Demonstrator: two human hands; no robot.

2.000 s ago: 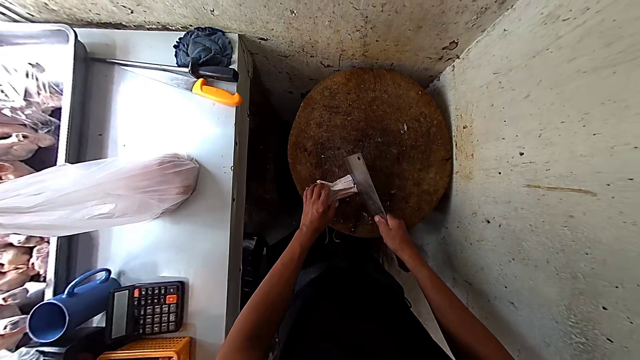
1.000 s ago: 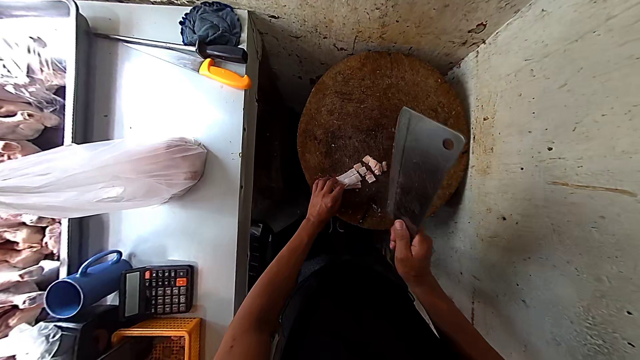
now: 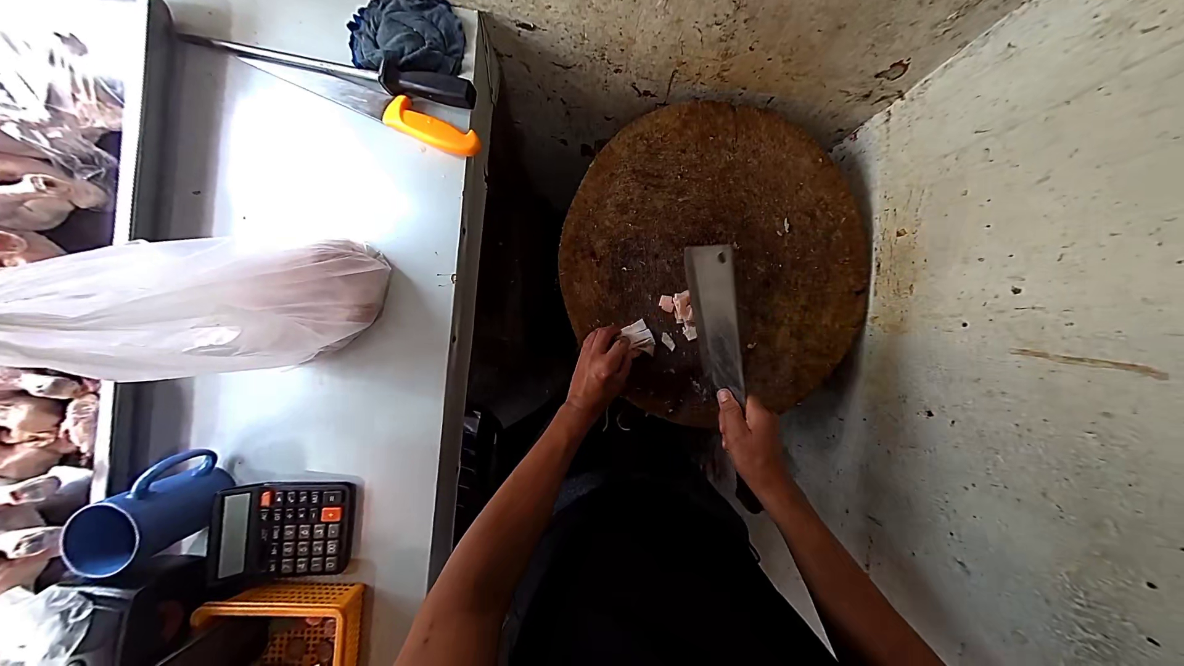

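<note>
My left hand (image 3: 599, 370) grips the near end of a pale strip of meat (image 3: 638, 339) on the lower left part of a round wooden chopping block (image 3: 786, 231). My right hand (image 3: 751, 437) holds a cleaver (image 3: 715, 314) by its handle, the blade pointing away from me over the block. Several small cut pieces of meat (image 3: 683, 307) lie just left of the blade, one of them between the strip and the pile. The blade may hide more pieces.
Left of the block, a metal counter (image 3: 416, 370) carries a filled plastic bag (image 3: 277, 291), an orange-handled knife (image 3: 430, 127), a black-handled tool (image 3: 430, 88), a dark cloth (image 3: 407, 37), a blue mug (image 3: 143, 513), a calculator (image 3: 282, 529) and an orange basket (image 3: 347, 610). Walls (image 3: 1017, 324) stand behind and right.
The strip was whole at its far end two seconds ago; cut pieces lie beside it now. My right hand has brought the cleaver left and down from its position one second ago.
</note>
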